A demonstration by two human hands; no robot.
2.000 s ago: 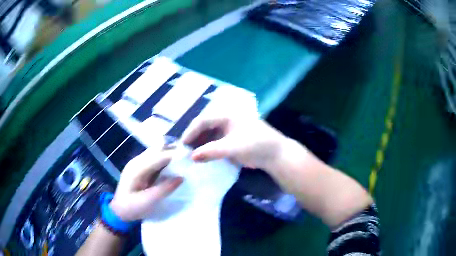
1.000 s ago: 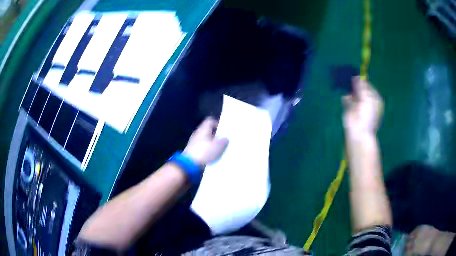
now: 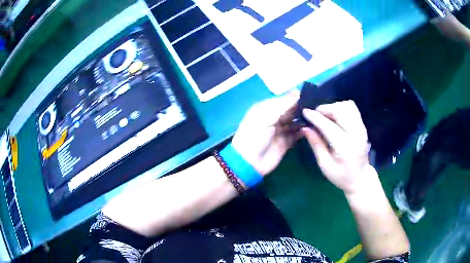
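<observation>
My left hand (image 3: 268, 128), with a blue wristband and a beaded bracelet, is shut on a small black insulating piece (image 3: 308, 96) in front of my body. My right hand (image 3: 340, 136) meets it from the right, its fingertips also on the black piece. The exact finger hold is blurred. An open laptop base (image 3: 113, 110) lies on the bench to the left, with two fans and a printed battery pack showing. A narrow liner strip (image 3: 205, 96) with black rectangles lies beyond it. A white release liner sheet (image 3: 337, 49) with black L shapes lies to its right.
The bench's green top (image 3: 227, 115) curves across the view. A dark waste bin (image 3: 386, 102) stands beside it at the right. Another strip (image 3: 13, 205) of black rectangles lies at the far left. A person's leg and shoe (image 3: 409, 200) and another person's arm (image 3: 453, 28) show at the right.
The white liner from my left hand is gone from view. My hands, apart one second ago, are together at the black piece. The view has turned toward the laptop base.
</observation>
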